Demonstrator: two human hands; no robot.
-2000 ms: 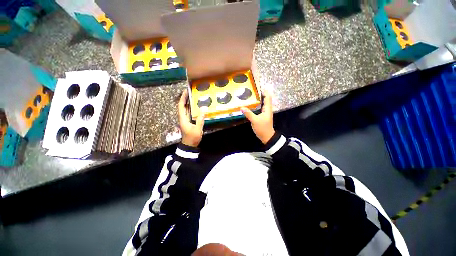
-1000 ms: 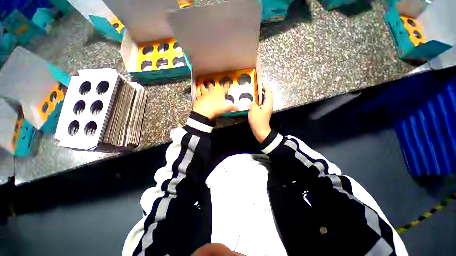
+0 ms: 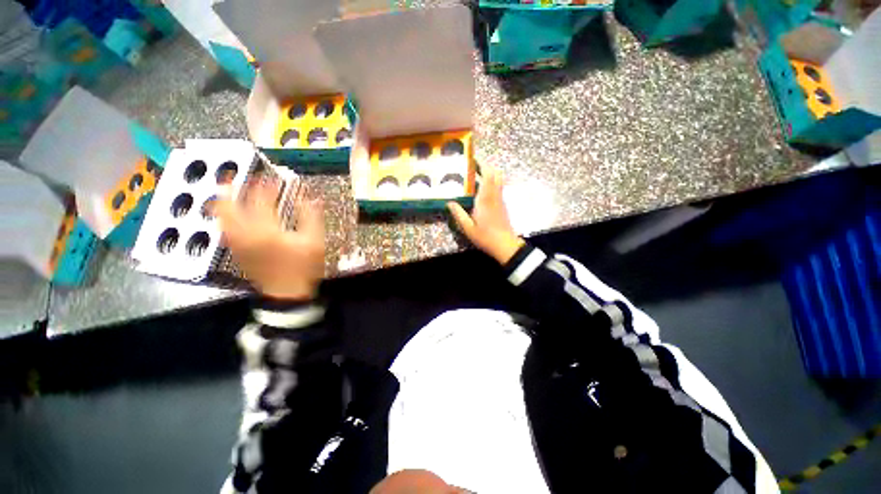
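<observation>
A teal box (image 3: 415, 205) stands open on the bench in front of me, its grey-white lid (image 3: 401, 72) raised at the back. A yellow insert (image 3: 421, 164) with two rows of round holes sits inside it. My right hand (image 3: 486, 218) touches the box's right front corner with fingers apart. My left hand (image 3: 275, 241) is blurred, over the right part of the stack of white inserts (image 3: 188, 207). It hides part of the layered edges, and I cannot tell whether it touches or holds one.
Another filled box (image 3: 311, 154) stands just behind left. More filled boxes (image 3: 126, 193) are at the left and one (image 3: 821, 101) at far right. Teal boxes (image 3: 526, 43) stand at the back. A small white scrap (image 3: 353, 259) lies at the bench edge. A blue crate (image 3: 838, 299) is at right.
My left hand has left the box's insert and moved left to the white stack. My right hand stays at the box's right side. The view has shifted slightly.
</observation>
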